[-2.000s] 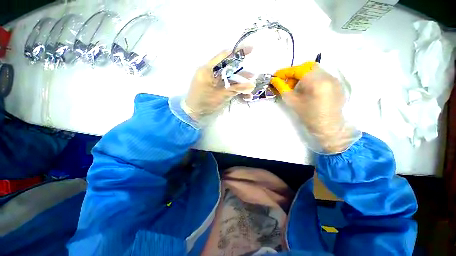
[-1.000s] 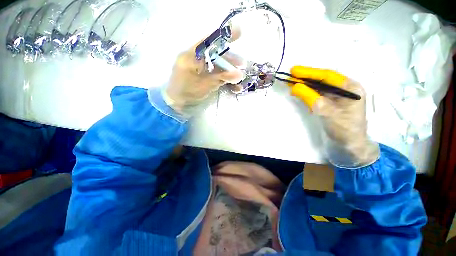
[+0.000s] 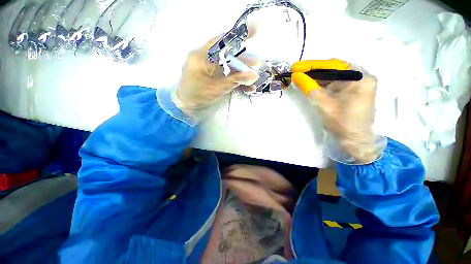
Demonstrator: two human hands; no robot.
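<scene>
My gloved left hand (image 3: 209, 80) holds a silver and dark headset unit (image 3: 266, 82) with a rectangular silver-black module (image 3: 227, 44) at its left end and a pale strip below it. A thin dark arc loops up from the unit to the top of the frame. My gloved right hand (image 3: 343, 103), with orange finger cots on its tips, holds slim black tweezers (image 3: 335, 75) almost level. Their tip points left at the unit's right cluster; whether it grips a part cannot be told.
Several similar units (image 3: 116, 46) in clear film lie in a row at the upper left of the white tabletop (image 3: 62, 93). Crumpled white wipes (image 3: 439, 93) lie at the right. A printed label (image 3: 379, 7) shows at the top right.
The tweezers, earlier mostly hidden in my right hand, now show lengthwise, and their tip has moved left over the cluster since the last frame. My left hand still holds the unit.
</scene>
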